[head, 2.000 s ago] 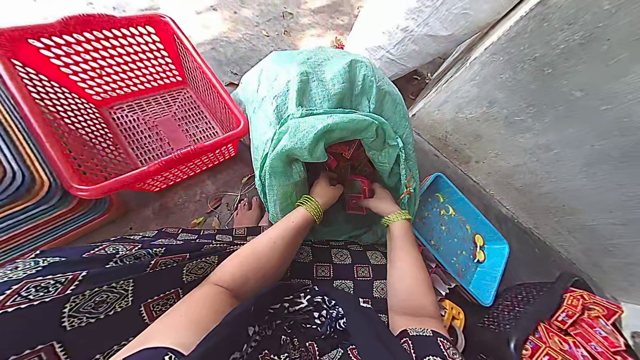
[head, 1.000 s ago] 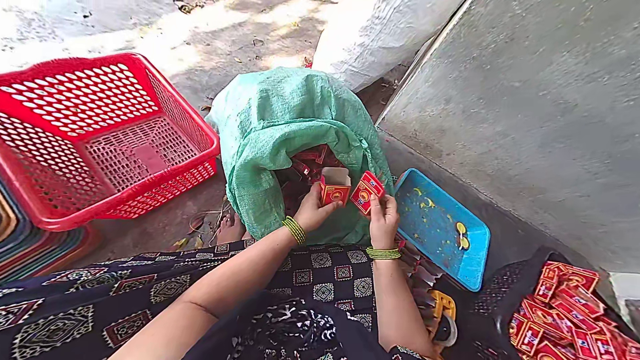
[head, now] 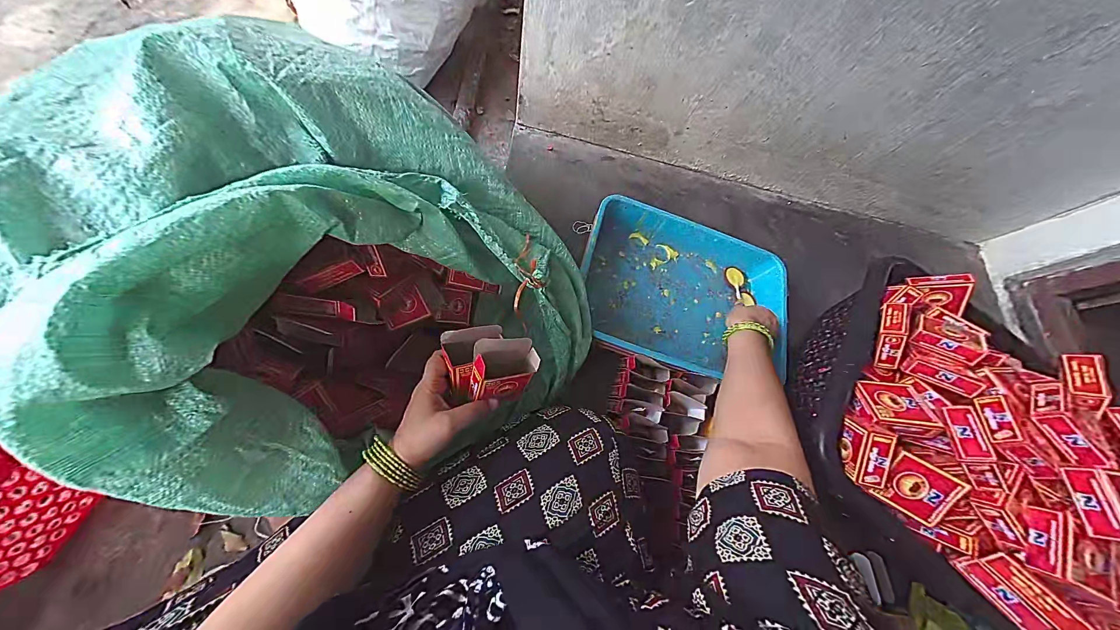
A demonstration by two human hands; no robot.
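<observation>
My left hand point(head: 437, 411) holds two small red cardboard boxes point(head: 490, 363) with their top ends open, beside the mouth of a green woven sack point(head: 394, 131). Many more red boxes point(head: 407, 302) lie inside the sack. My right hand point(head: 751, 319) is over the right side of a blue plastic tray point(head: 604, 236), its fingers at the handle of a small yellow spoon point(head: 736, 278). Yellow smears and dark bits lie on the tray bottom. Below the tray, open-ended boxes point(head: 647, 402) stand in rows between my legs.
A black mesh basket point(head: 822, 367) heaped with red boxes point(head: 954, 420) is on the right. A grey wall point(head: 831, 105) rises behind the tray. Part of a red plastic basket point(head: 39, 516) shows at the lower left, and a white sack point(head: 394, 31) lies behind the green one.
My right hand has moved from the sack mouth to the spoon in the tray. My left hand now has two boxes. The view has swung right.
</observation>
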